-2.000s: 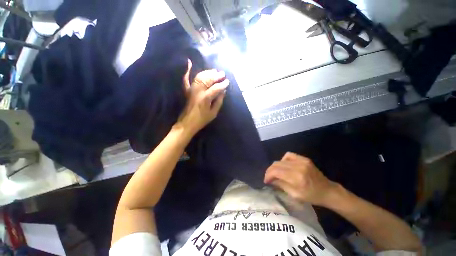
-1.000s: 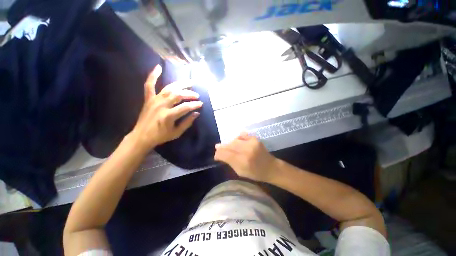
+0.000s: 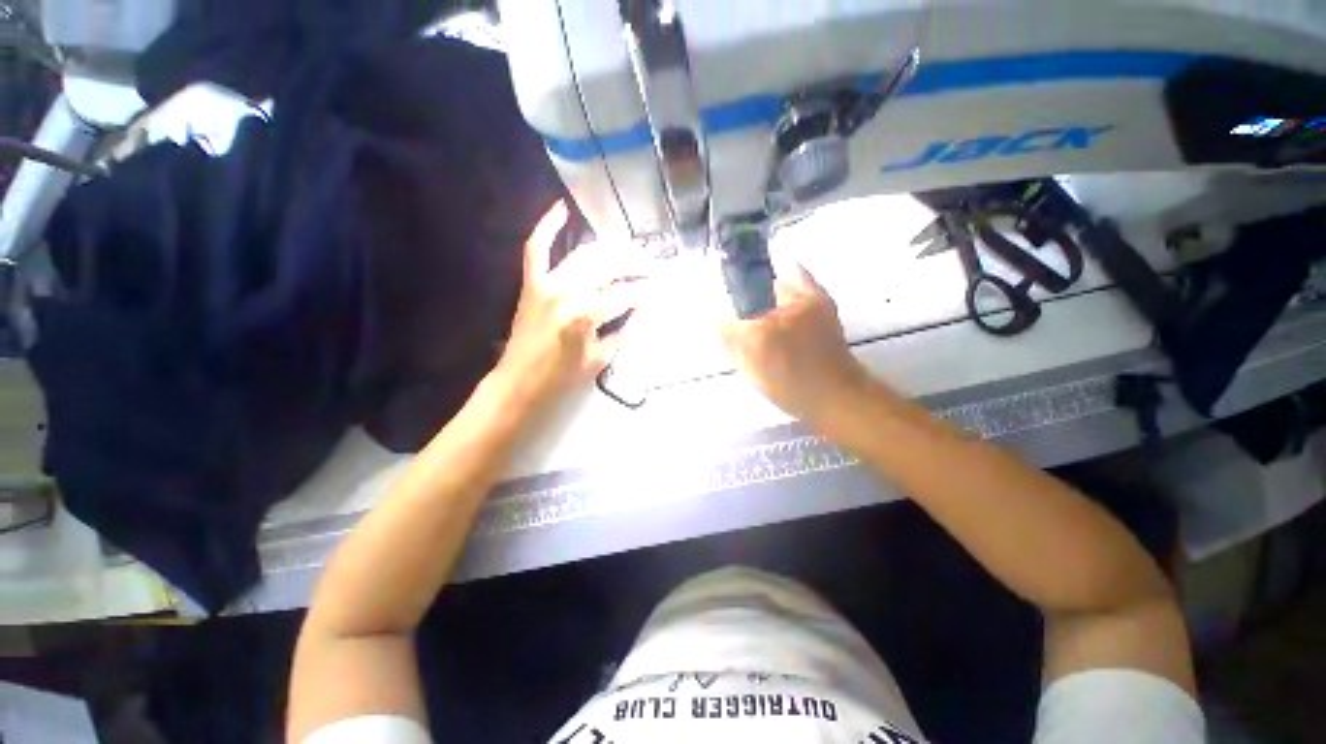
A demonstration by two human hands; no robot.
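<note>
The dark navy garment piece (image 3: 393,247) lies heaped on the left of the machine table, its right side reaching behind my left hand. My left hand (image 3: 567,313) is by the needle area, fingers spread, at the cloth's right edge; glare hides whether its fingertips hold cloth. My right hand (image 3: 793,342) is just right of the needle area, its fingers partly behind the small grey guard (image 3: 749,269); what they touch is hidden. The white sewing machine head (image 3: 931,109), with a blue stripe and "JACK" lettering, stands above both hands.
Black-handled scissors (image 3: 1003,284) lie right of the needle, with small snips beside them. Dark cloth scraps (image 3: 1236,313) lie at the table's right end. A ruler strip (image 3: 1033,407) runs along the front edge. A lit control panel (image 3: 1265,128) is at upper right.
The navy cloth no longer lies over the table's front edge before the needle. My right hand has moved up from the front edge to the needle area. The machine head shows more fully.
</note>
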